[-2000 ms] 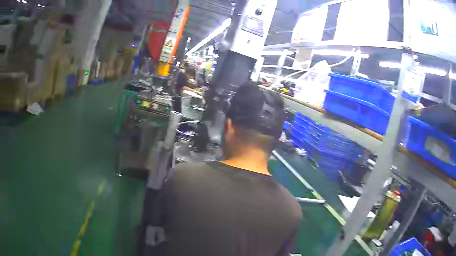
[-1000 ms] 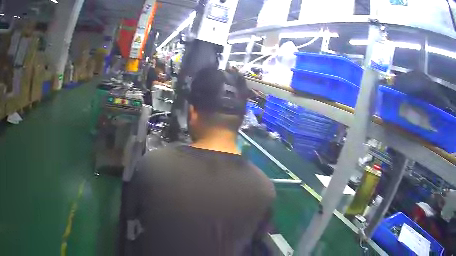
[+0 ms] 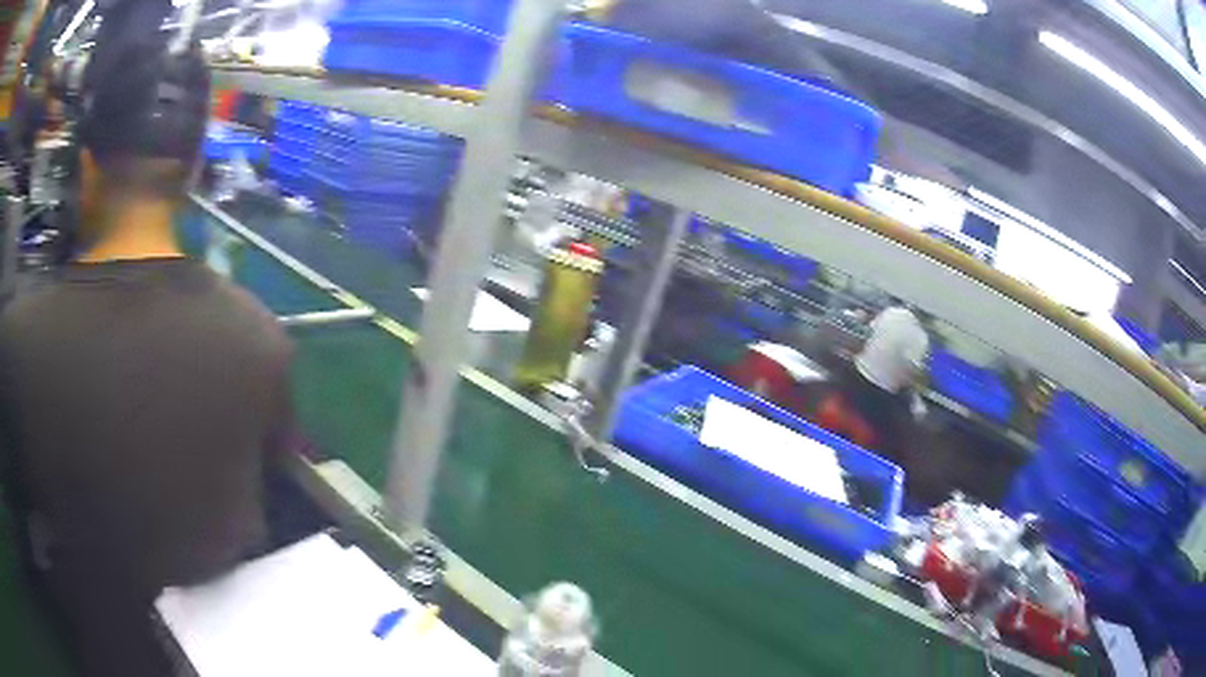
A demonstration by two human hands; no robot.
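Neither of my hands is in the picture. Nearest in front of me is a white-covered worktop [image 3: 311, 615] at the bottom left, with a small blue mark on it. A clear plastic bottle [image 3: 549, 637] stands at its right, cut off by the bottom edge. The green conveyor belt [image 3: 569, 536] runs diagonally beyond the worktop. Across the belt is a blue tote [image 3: 741, 493] with a white sheet lying over dark parts. To its right is a red basket [image 3: 946, 578] heaped with white cords and plastic.
A person in a dark shirt and cap [image 3: 146, 397] stands at the left, back turned. A metal post [image 3: 456, 265] rises by the belt. An overhead shelf [image 3: 794, 212] holds blue totes. A yellow-green bottle [image 3: 561, 318], blue crates [image 3: 1111, 483] and another person with white headwear [image 3: 893, 347] are beyond.
The view has turned right and downward. The person in the dark shirt now stands at the far left, and the worktop, clear bottle and red basket have come into view.
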